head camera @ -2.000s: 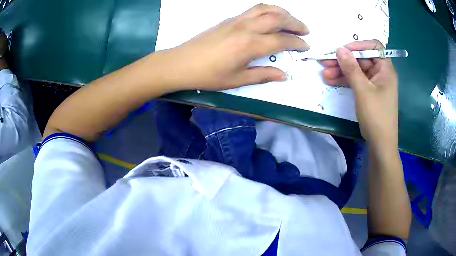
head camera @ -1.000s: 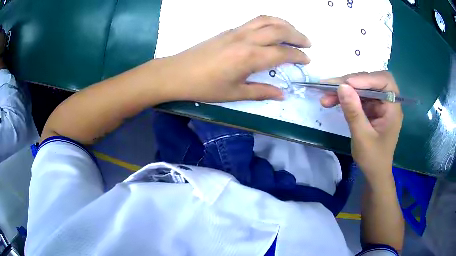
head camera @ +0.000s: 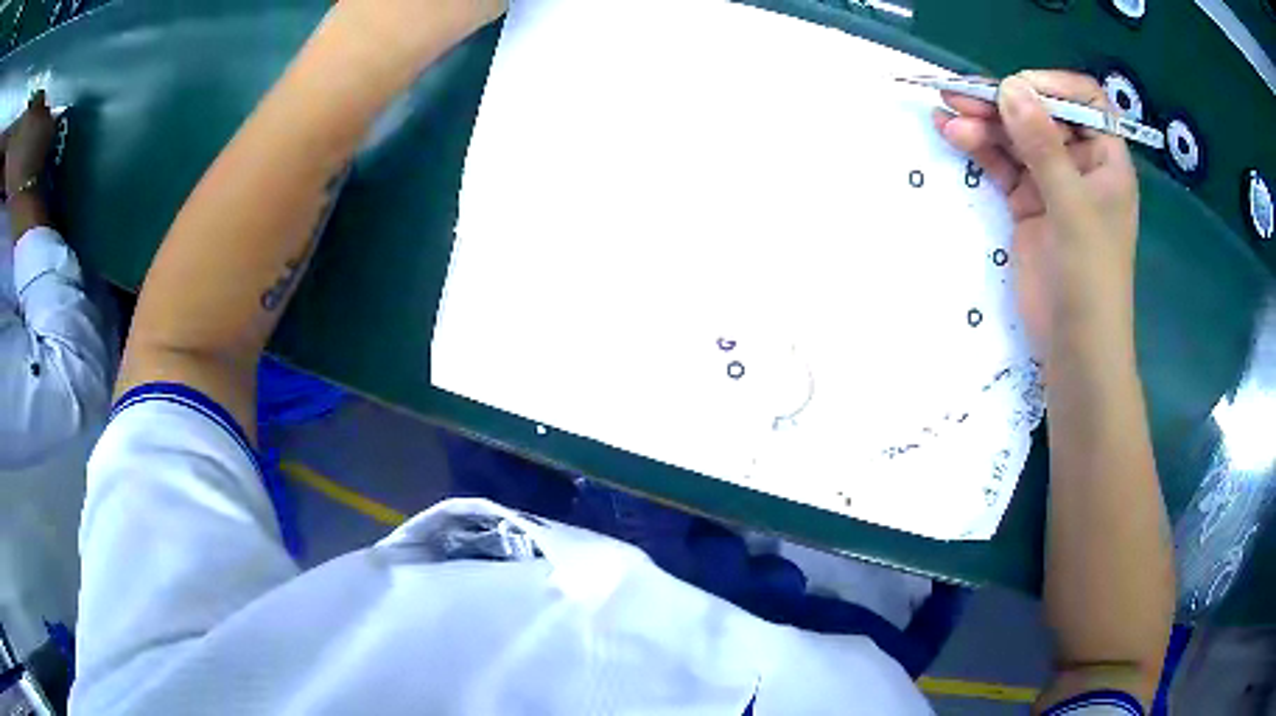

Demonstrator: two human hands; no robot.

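Note:
My right hand [head camera: 1057, 154] holds silver tweezers [head camera: 1029, 105] over the upper right of the white paper sheet [head camera: 630, 210], tips pointing left. My left hand [head camera: 455, 11] is at the top edge, mostly cut off; its fingers and anything in them cannot be seen. Small black rings [head camera: 736, 369] lie singly and in pairs on the paper. A faint curved piece [head camera: 800, 389] lies near the paper's lower middle, with thin grey marks or wire pieces [head camera: 931, 434] to its right.
Black-rimmed discs with pale faces [head camera: 1184, 144] stand on the green table [head camera: 378, 280] at the upper right. Crinkled clear plastic [head camera: 1231, 490] is at the right edge. At the far left is another person's hand [head camera: 28, 147] and white sleeve.
My left hand has moved from the paper up to the top edge. My right hand has moved up with the tweezers. More of the paper and discs beyond it now show.

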